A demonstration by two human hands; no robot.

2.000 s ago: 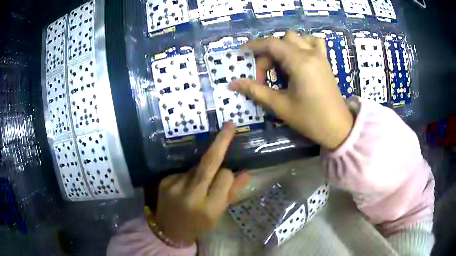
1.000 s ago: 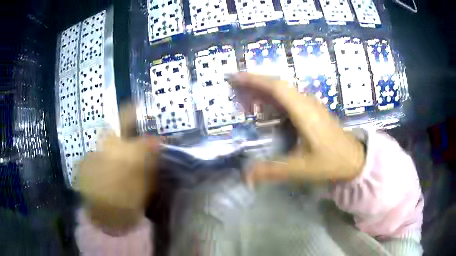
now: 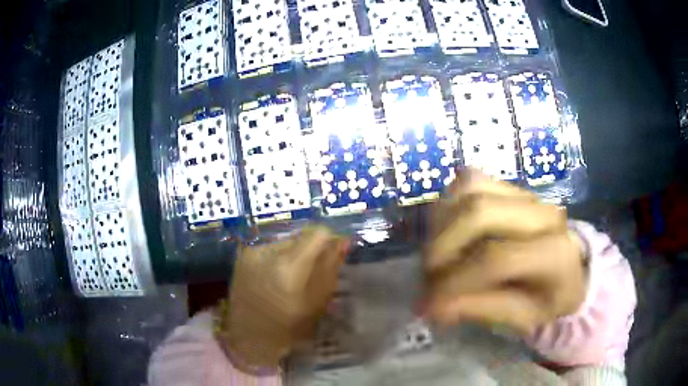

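My left hand and my right hand, both blurred, are closed below the front edge of the clear tray. A blurred see-through film stretches between them, its edges pinched in the fingers. Spotted white pieces show low between the hands. In the tray's front row, two boards at left and one further right bear white spotted sheets. Two middle boards and the rightmost board show bare blue faces with pale pads. Glare hides part of them.
A backing sheet with two columns of spotted white pieces lies left of the tray. The tray's back row holds boards with white sheets. A pale-rimmed dark object is at the top right. Shiny clear plastic is at far left.
Both hands have left the second front-row board and come back toward my lap. They have closed on the film that lay there. The tray appears shifted left and lower in view.
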